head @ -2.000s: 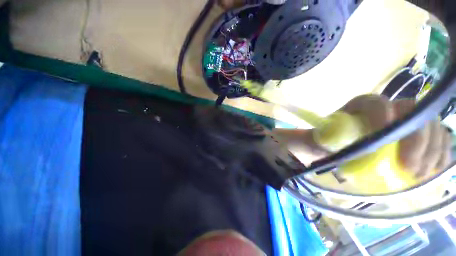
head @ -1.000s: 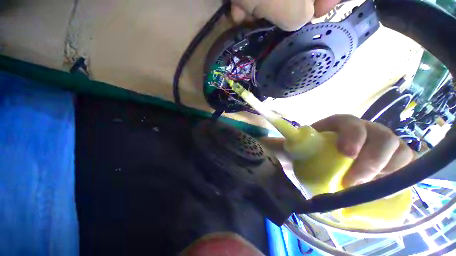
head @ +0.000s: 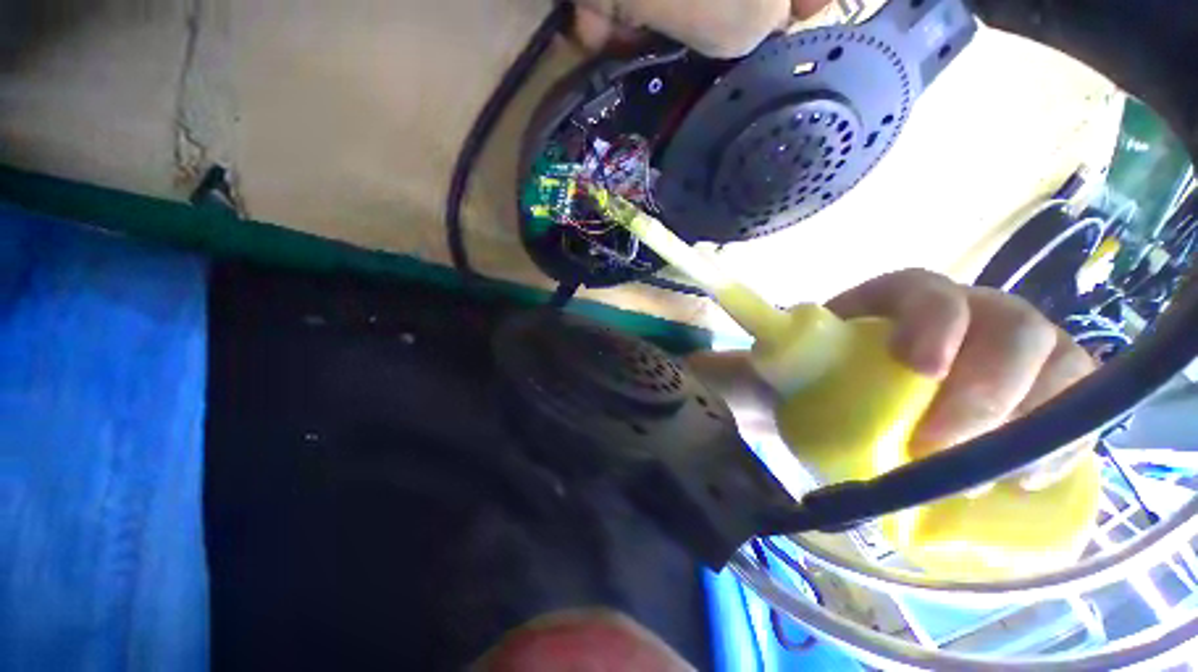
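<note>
The open ear cup housing shows a green circuit board and thin tangled internal lead wires. The grey perforated speaker plate is tilted beside it. My left hand, cut off by the top edge, grips the headset at the upper rim of these parts. My right hand is closed around a yellow glue bottle, seen through the headband. Its long nozzle points into the cup, the tip at the wires beside the board. The other ear cup lies against dark clothing.
A tan cardboard sheet lies under the work, along a green edge. The black headband strap and shiny tubes arc across the right. A black cable curves beside the cup. Black parts and pale cables lie far right. A blurred reddish shape shows at the bottom.
The left hand has come further into view at the top, onto the headset. The bottle and right hand have shifted left and the nozzle reaches deeper, towards the board. The headband has tilted.
</note>
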